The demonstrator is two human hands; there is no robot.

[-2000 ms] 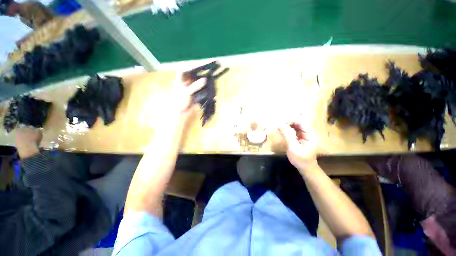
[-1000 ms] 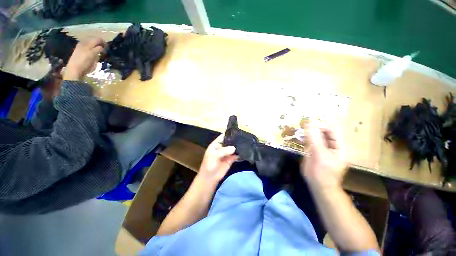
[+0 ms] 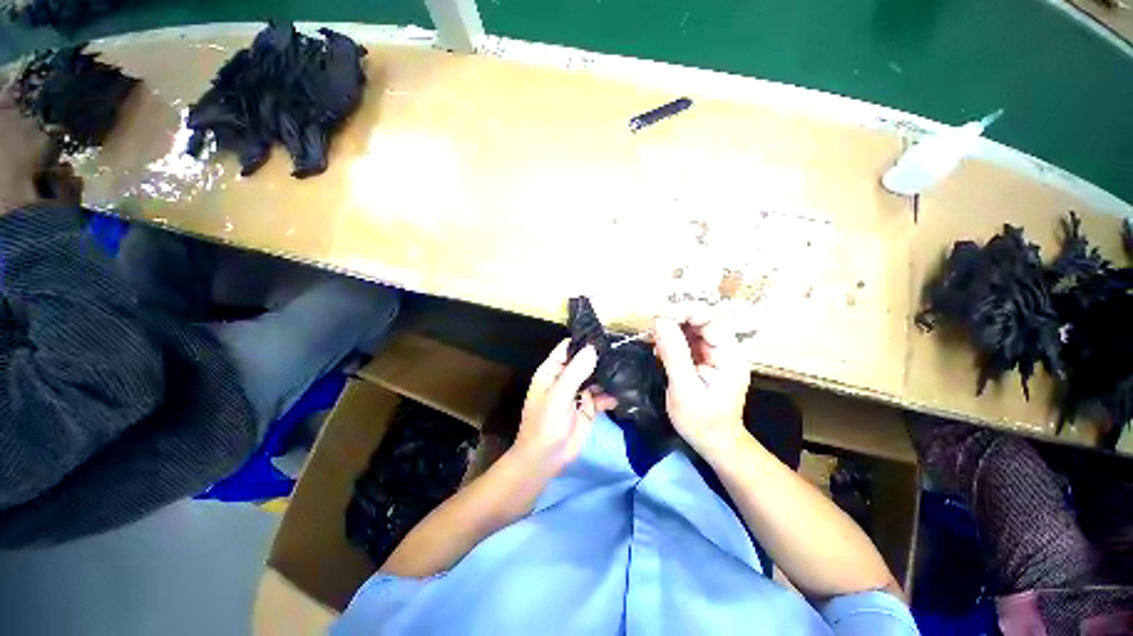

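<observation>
A black piece (image 3: 584, 324) with a narrow upright end is held over my lap at the bench edge. My left hand (image 3: 562, 400) grips it from the left. A glossier, rounder black part (image 3: 634, 379) sits low between my hands; whether it is joined to the piece is unclear. My right hand (image 3: 700, 373) holds a thin pale applicator (image 3: 631, 338) in its fingertips, its tip at the black piece. Brown glue stains (image 3: 731, 283) mark the bench ahead of my right hand.
Black piles lie at left (image 3: 286, 97) and right (image 3: 994, 304). A small black strip (image 3: 661, 114) and a white glue bottle (image 3: 934, 159) lie toward the belt (image 3: 746, 50). Open boxes, one at left (image 3: 326, 478), stand below the bench. People sit on both sides.
My right hand has moved left from the glue area to the black piece, bringing the applicator against it. My left hand still holds the piece. The left neighbour's arm has drawn back.
</observation>
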